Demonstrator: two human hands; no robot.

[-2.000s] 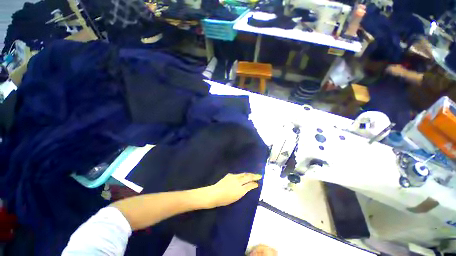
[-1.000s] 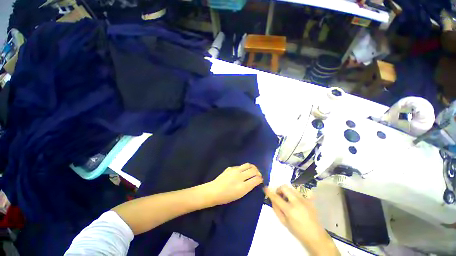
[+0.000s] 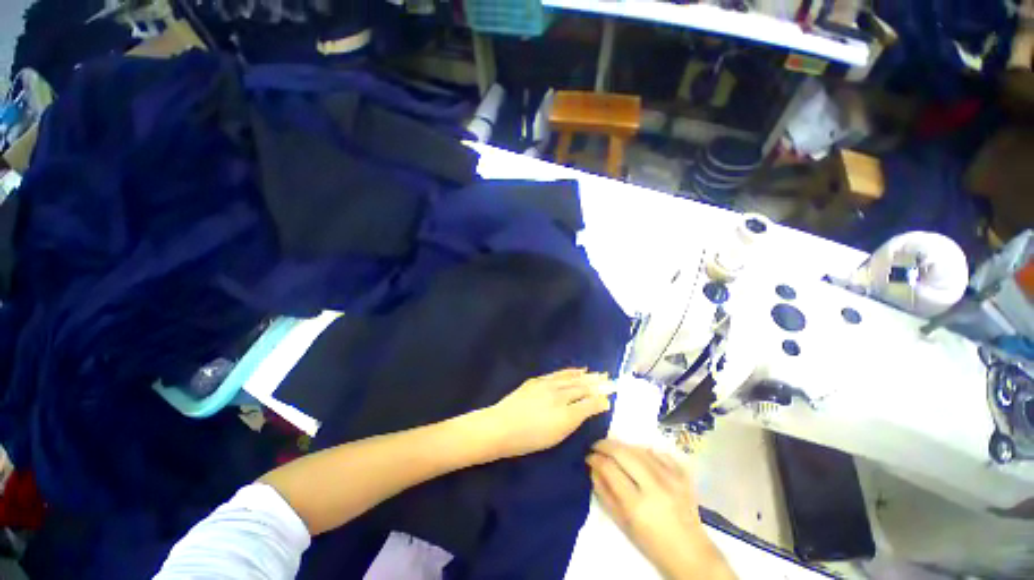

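A navy garment piece with black panels (image 3: pixel 454 329) lies on the white table, its right edge beside the sewing machine's needle area (image 3: pixel 687 428). My left hand (image 3: pixel 552 410) lies flat on the cloth near that edge, fingers pointing right and a little apart, pressing on it. My right hand (image 3: pixel 649 489) is at the cloth's right edge just below, with bent fingers on the edge; whether it pinches the cloth is hard to tell. The white sewing machine (image 3: pixel 862 374) reaches in from the right. The presser foot is too small to make out.
A large navy and black garment pile (image 3: pixel 136 215) fills the left. A turquoise basket rim (image 3: pixel 204 399) shows under it. A black flat pad (image 3: pixel 824 499) lies below the machine arm. A white thread cone (image 3: pixel 918 272) stands behind it. A wooden stool (image 3: pixel 595 113) is beyond the table.
My right hand came in from the bottom edge to the cloth's edge, and since then has shifted slightly down and left. My left hand has moved slightly right. The view has shifted.
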